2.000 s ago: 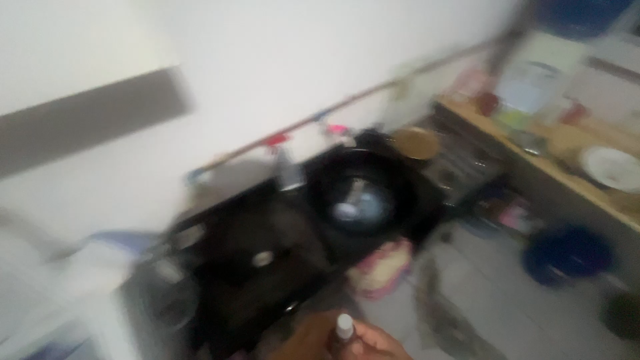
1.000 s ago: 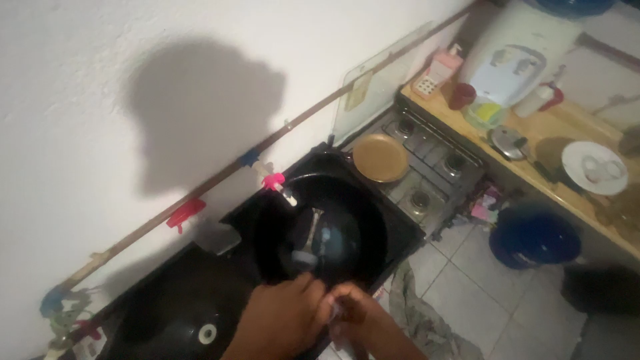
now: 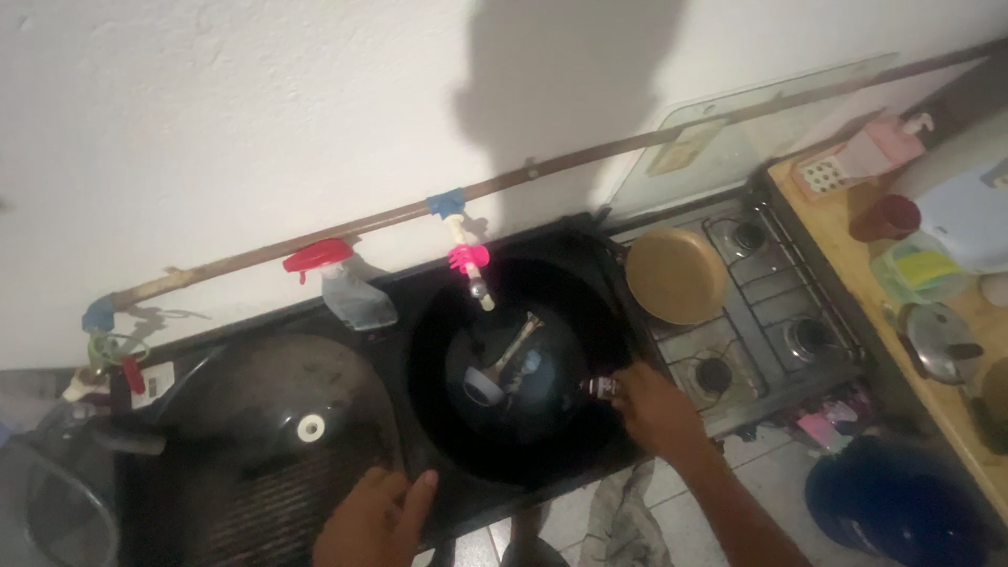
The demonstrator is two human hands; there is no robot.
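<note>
My right hand (image 3: pixel 657 409) holds a small bottle (image 3: pixel 602 387) bearing a label, tilted over the right side of a large round black basin (image 3: pixel 429 425). Inside the basin lie a long-handled utensil (image 3: pixel 518 343), a pale cup-like piece (image 3: pixel 483 387) and a whitish patch that may be suds. My left hand (image 3: pixel 378 516) is empty, its thumb apart from the fingers, above the front edge of the black sink unit near the ridged drainboard (image 3: pixel 268 512). A tap with a pink fitting (image 3: pixel 469 258) reaches over the basin's back rim.
A spray bottle with a red head (image 3: pixel 358 299) stands behind the sink. To the right is a gas stove (image 3: pixel 744 315) with a tan pan (image 3: pixel 677 276). Beyond are a wooden counter (image 3: pixel 866 276), a pot lid (image 3: pixel 937 342) and a blue tub (image 3: pixel 898 504). Cloth (image 3: pixel 626 520) lies on the floor.
My hands, together a second ago, have moved apart. The right one is now at the basin's right side with the small bottle; the left is at the sink's front edge. The view has shifted.
</note>
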